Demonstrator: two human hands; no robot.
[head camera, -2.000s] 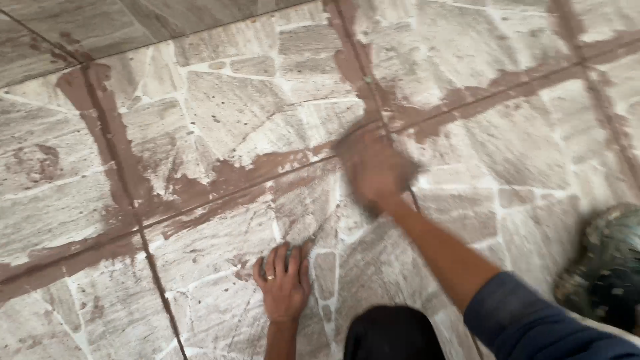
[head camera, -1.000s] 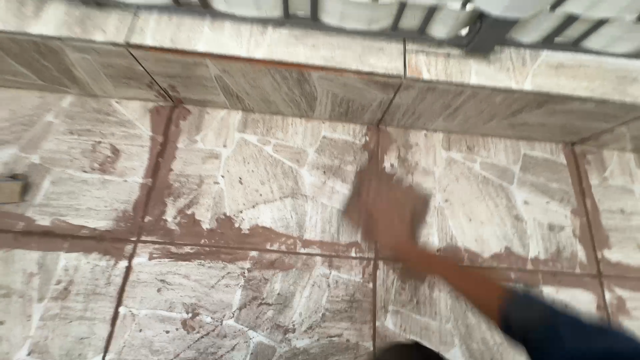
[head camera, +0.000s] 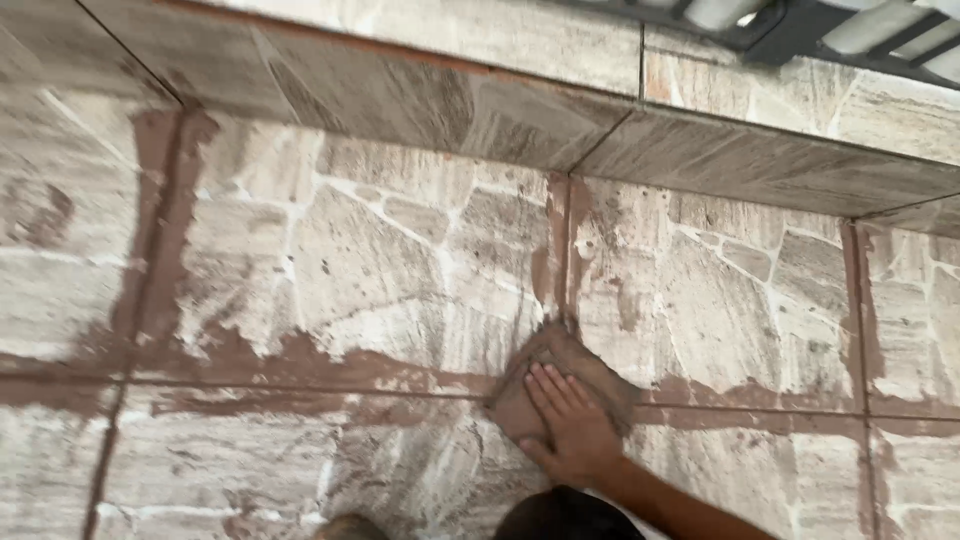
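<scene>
My right hand (head camera: 574, 427) lies flat, fingers extended, on a brown, grout-stained cloth or sponge (head camera: 600, 367), pressing it to the tiled floor where two joints cross. Reddish-brown grout (head camera: 292, 364) is smeared along the joints between the stone-patterned floor tiles (head camera: 375, 262), widest to the left of the hand. A narrower grout-filled joint (head camera: 564, 240) runs from the cloth up to the raised step. My left hand is out of view.
A tiled step (head camera: 420, 97) crosses the top of the view, with a dark slatted metal or plastic piece (head camera: 795, 34) on its ledge. A dark rounded thing, perhaps a knee (head camera: 566, 517), is at the bottom edge.
My left hand, on the floor two seconds ago, has left the view. The right hand's blurred motion over the joint shows more sharply now. The view has shifted towards the step.
</scene>
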